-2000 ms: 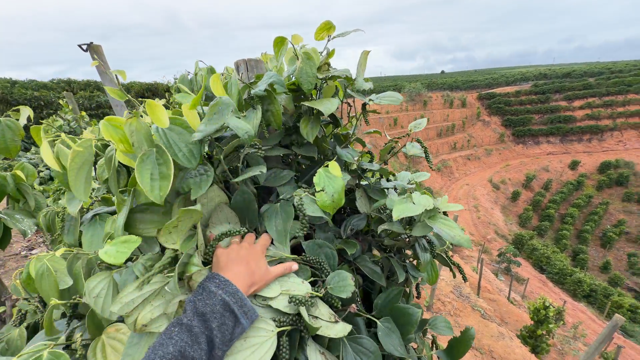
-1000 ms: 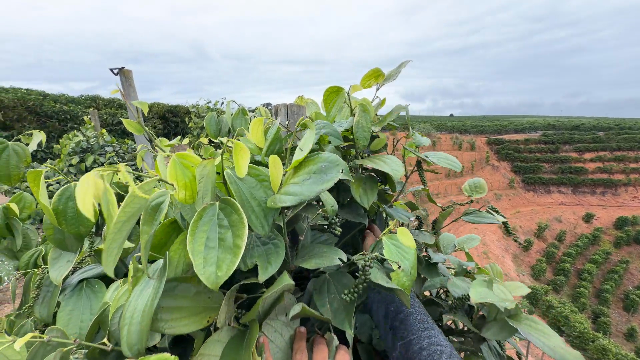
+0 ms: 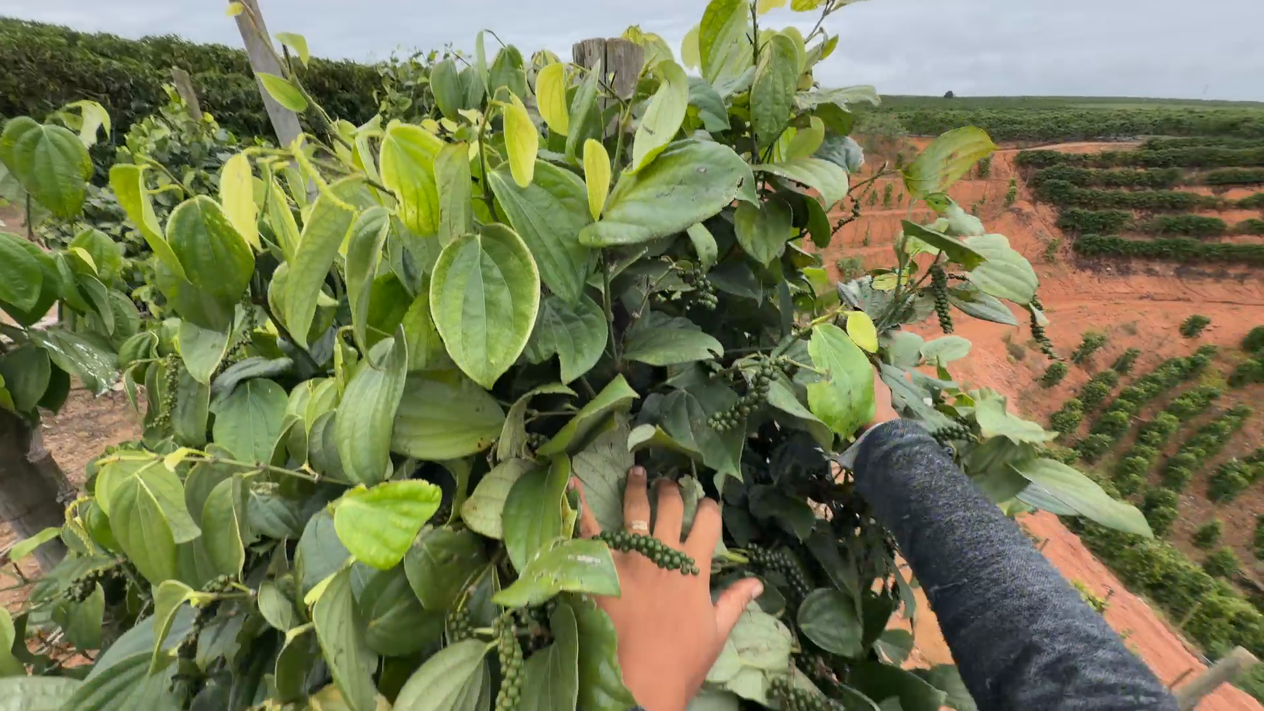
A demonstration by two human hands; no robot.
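Note:
My left hand [image 3: 667,592] lies with its fingers spread against the leaves of a pepper vine [image 3: 484,306], low in the middle of the view. A green peppercorn spike [image 3: 649,550] rests across the back of its fingers. My right arm, in a dark grey sleeve, reaches in from the lower right. Only a little of my right hand [image 3: 881,400] shows behind a bright leaf; its fingers are hidden in the foliage. Another cluster of green peppercorns [image 3: 746,395] hangs between the two hands, and a long spike [image 3: 509,660] hangs at the lower left of my left hand.
The top of a wooden post [image 3: 609,64] pokes out above the vine. A leaning wooden post [image 3: 265,74] stands behind it at the left. To the right, reddish bare soil [image 3: 1116,286] slopes down in terraces with planted rows [image 3: 1136,415].
My left hand, mostly out of view at the bottom one second ago, now shows fully on the leaves. My right arm still reaches into the vine's right side. The view has tilted down.

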